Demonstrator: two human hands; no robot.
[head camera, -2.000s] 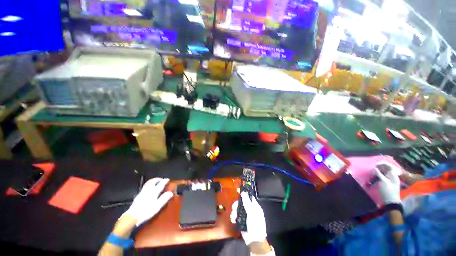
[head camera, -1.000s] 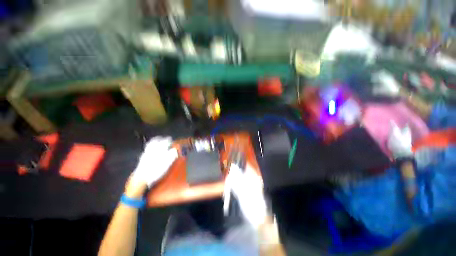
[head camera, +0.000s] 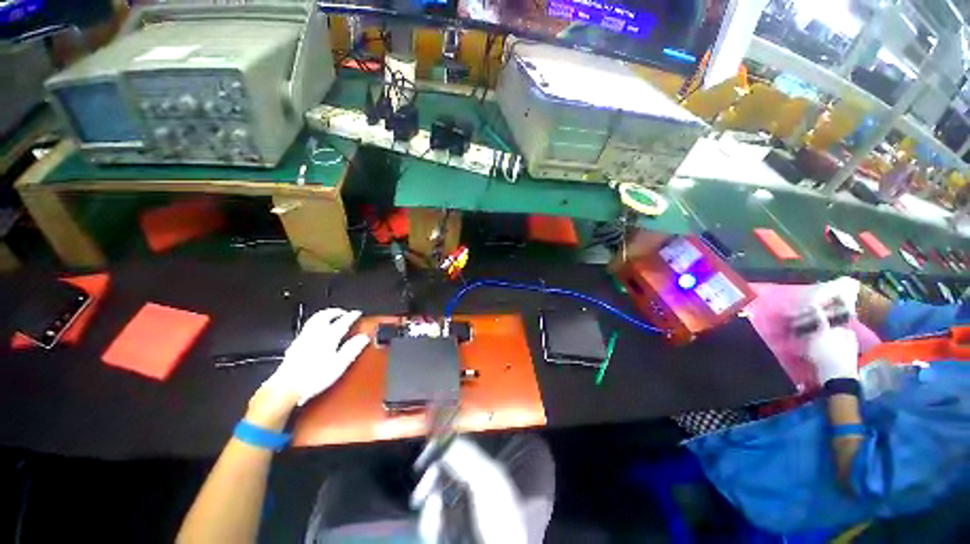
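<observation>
A black set-top box (head camera: 422, 372) lies on the orange-red test fixture (head camera: 508, 372), its far edge against the black connector blocks. My left hand (head camera: 319, 356), in a white glove, rests at the fixture's left side with fingers spread and nothing in it. My right hand (head camera: 473, 491), gloved and blurred, is low in front of the fixture's near edge. It holds a dark, narrow, blurred thing that looks like the remote control (head camera: 437, 434), pointing toward the box. A blue network cable (head camera: 542, 287) runs from the fixture to the orange test box (head camera: 689, 287).
Right of the fixture lie another black box (head camera: 574, 336) and a green stick (head camera: 607, 358). Left are a foam pad (head camera: 156, 340) and a dark device (head camera: 59, 321) on another pad. Oscilloscope (head camera: 186, 106) and power strip (head camera: 425, 143) stand behind. A coworker's gloved hand (head camera: 835, 351) works at far right.
My right hand has moved from over the fixture's right part down toward me, to its near edge, with the remote. My left hand stays at the fixture's left side. The view has shifted.
</observation>
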